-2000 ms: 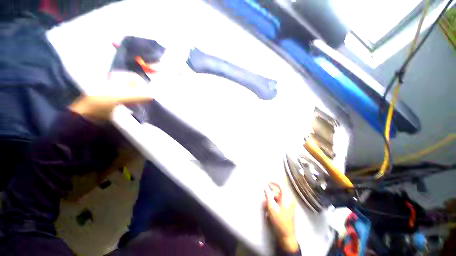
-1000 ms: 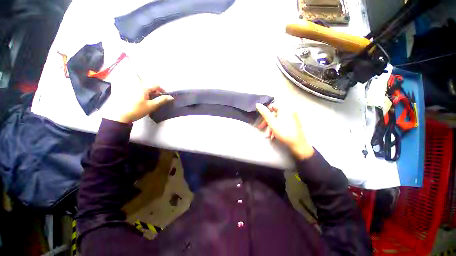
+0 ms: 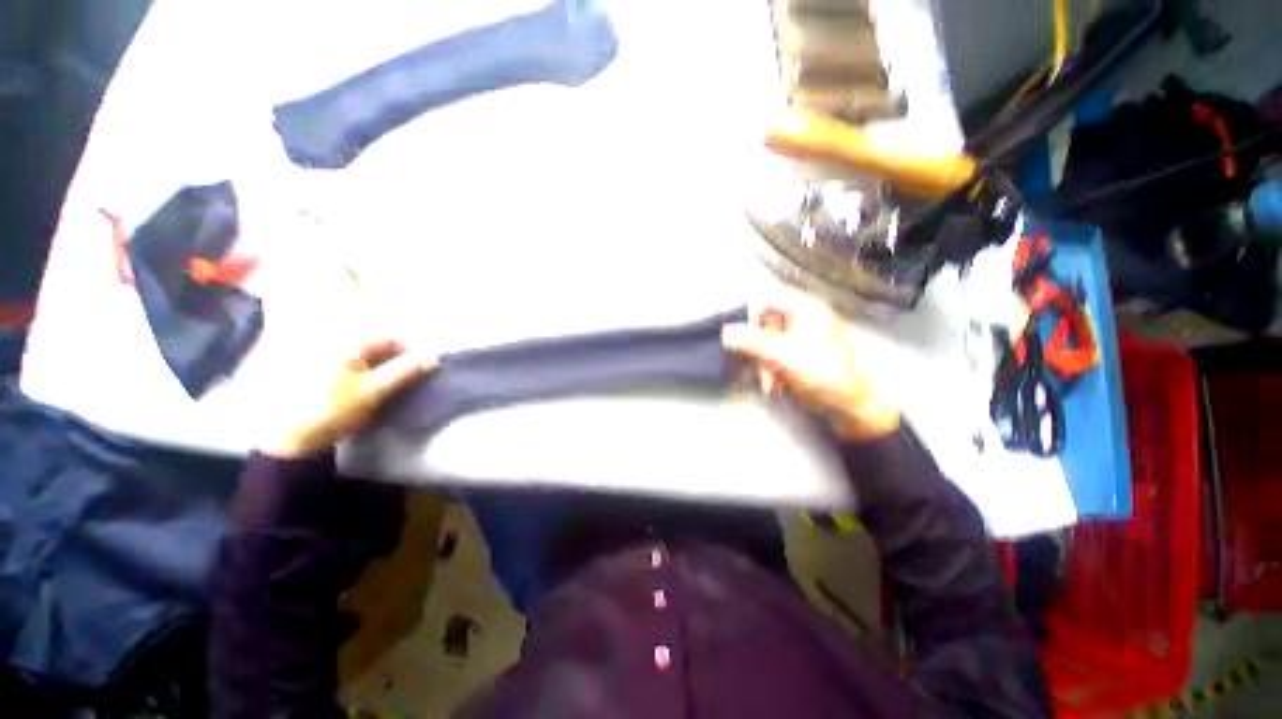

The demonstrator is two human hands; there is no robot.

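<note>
A dark navy curved strip (image 3: 584,363) lies along the near edge of the white table (image 3: 562,232). My left hand (image 3: 352,399) holds its left end; the fabric beside that hand is blurred. My right hand (image 3: 813,363) holds its right end between thumb and fingers. The steam iron (image 3: 851,232), with its yellow-orange handle (image 3: 872,152), stands on the table beyond my right hand, touched by neither hand.
Another navy curved piece (image 3: 443,77) lies at the far side. A folded navy bundle (image 3: 197,288) with red-orange ribbon is at left. A metal rest (image 3: 832,56) is behind the iron. A blue tray (image 3: 1104,421) holds black and orange-red items at right; red crates (image 3: 1132,562) stand below.
The view has swung from a steep tilt and shifted. Both hands now hold the strip's ends; a second ago it lay more arched, with a fold line showing. The iron rests in the same place.
</note>
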